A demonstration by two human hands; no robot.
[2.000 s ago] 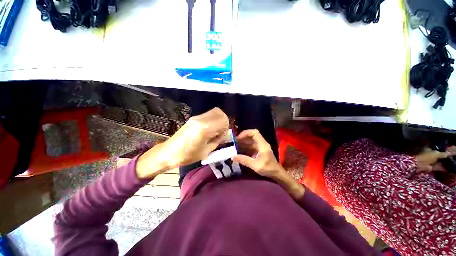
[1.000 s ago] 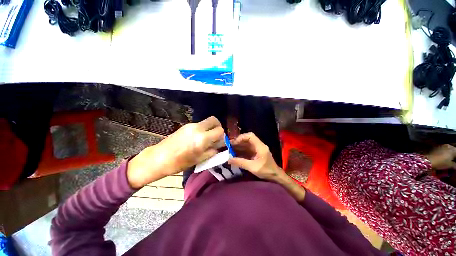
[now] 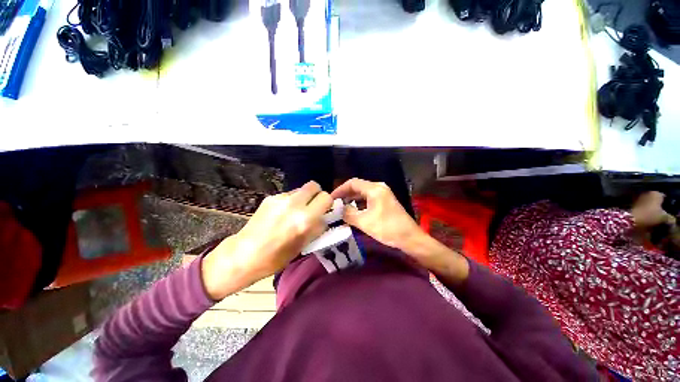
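A small white retail box with two black connectors pictured (image 3: 341,254) is at my lap, its end with open white flaps facing my fingers. My left hand (image 3: 287,224) is on the box's left side, its fingertips pinching near the white end flap (image 3: 335,212). My right hand (image 3: 379,213) is on the right, its thumb and fingers pinching at the same flap. The two hands nearly touch. The lower part of the box rests against my body. Whether a cable is inside is hidden.
A larger blue and white box (image 3: 297,71) lies on the white table (image 3: 462,89) ahead. Black coiled cables (image 3: 134,33) lie at left rear, with more at right (image 3: 632,89). A blue-edged box (image 3: 24,56) is far left. A person in a red patterned sleeve (image 3: 574,261) sits at right by a red stool (image 3: 456,224).
My right hand has moved up onto the flap beside my left fingertips. The pictured face of the box shows more, and the blue edge between the hands shows less. The view has shifted slightly.
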